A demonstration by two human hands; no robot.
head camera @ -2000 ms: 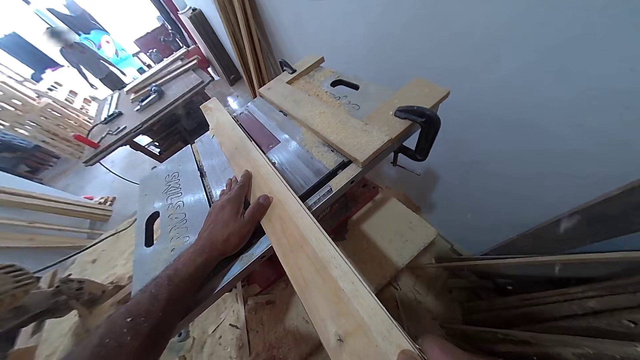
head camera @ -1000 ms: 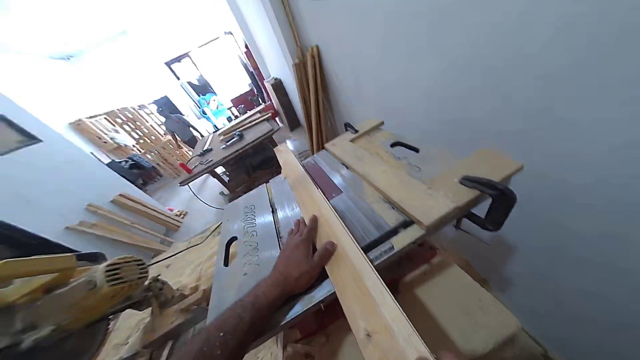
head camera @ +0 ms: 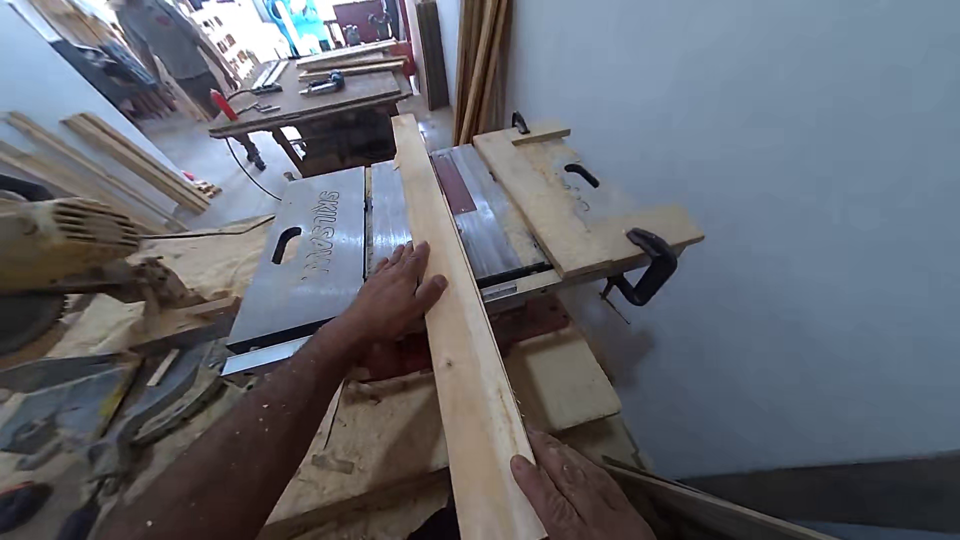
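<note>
A long pale wooden board (head camera: 442,247) lies lengthwise over a Skilsaw table saw (head camera: 330,217), its near part reaching toward me past the table edge. My left hand (head camera: 394,289) rests against the board's left edge, thumb on its top face, fingers pointing forward. At the board's near right edge, my right hand (head camera: 577,487) grips it with the thumb on top; its other fingers are partly hidden. A wooden fence board (head camera: 536,206) runs along the right of the saw, held by a black C-clamp (head camera: 654,266) in front and another clamp (head camera: 519,122) behind.
A yellow miter saw (head camera: 67,240) stands at the left. Behind is a workbench (head camera: 337,97) with a drill and boards. A person (head camera: 176,45) stands at the back left. Planks (head camera: 142,161) lean on the left; tall strips (head camera: 484,67) stand by the right wall.
The view has swung and moved closer to the saw. Both hands remain at the board. My right hand, barely visible at the frame's bottom earlier, now shows clearly on the near end.
</note>
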